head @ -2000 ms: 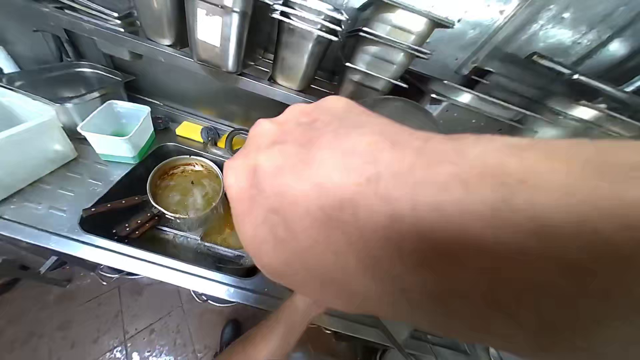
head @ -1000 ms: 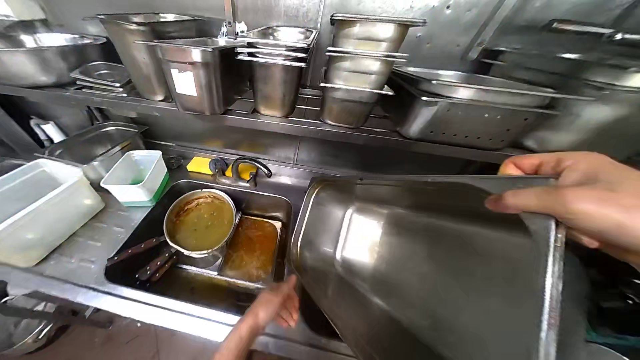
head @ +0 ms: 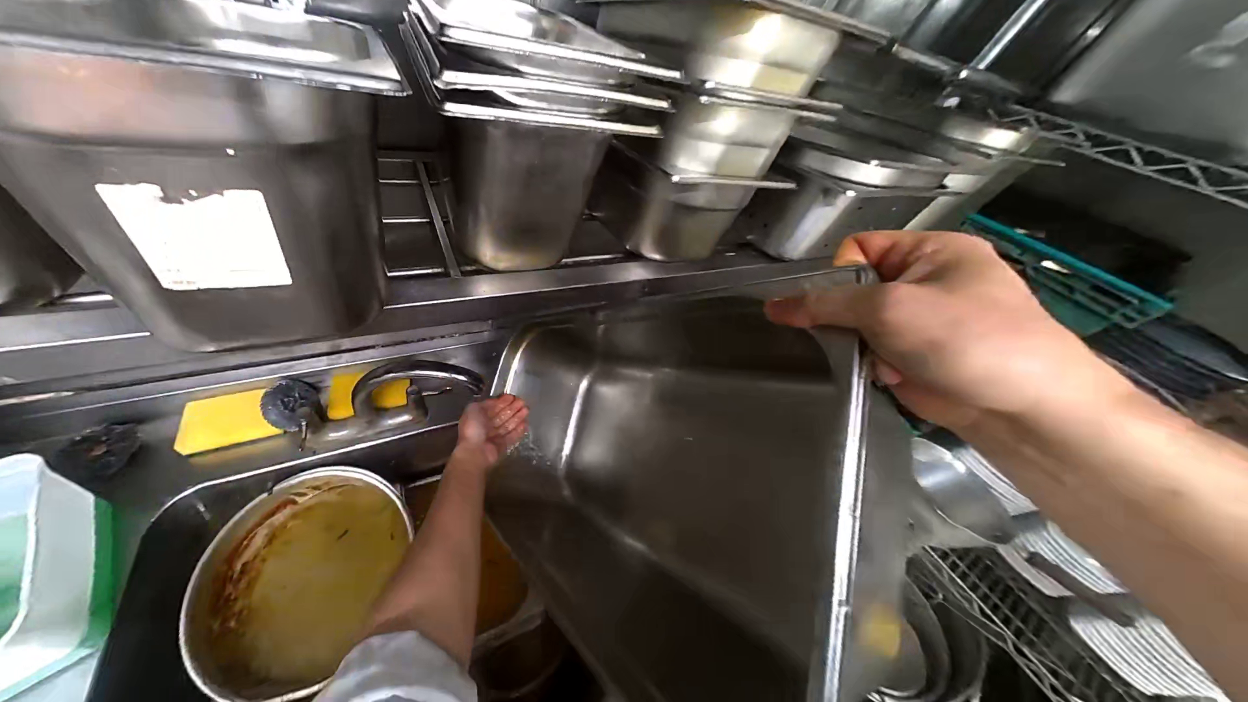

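A deep stainless steel pan is tilted over the sink with its inside facing me. My right hand grips the corner of its rim at the upper right, thumb on the inner side. At the pan's left edge, my left hand is spread palm up beside the faucet, with water spraying near its fingers; whether it touches the pan I cannot tell. Below and left of that arm, a round metal pot of cloudy yellowish liquid stands in the sink. Partly behind the forearm lies a container of orange-brown liquid.
Steel pans and stacked inserts fill the shelf above. Yellow sponges and a scouring pad lie behind the sink. A white and green plastic tub is at left, a wire rack with dishes at lower right.
My left hand has moved from the sink's front edge to the faucet side of the pan. Two seconds ago the steel pan was not in my view; my right hand still holds its rim. The view has shifted closer.
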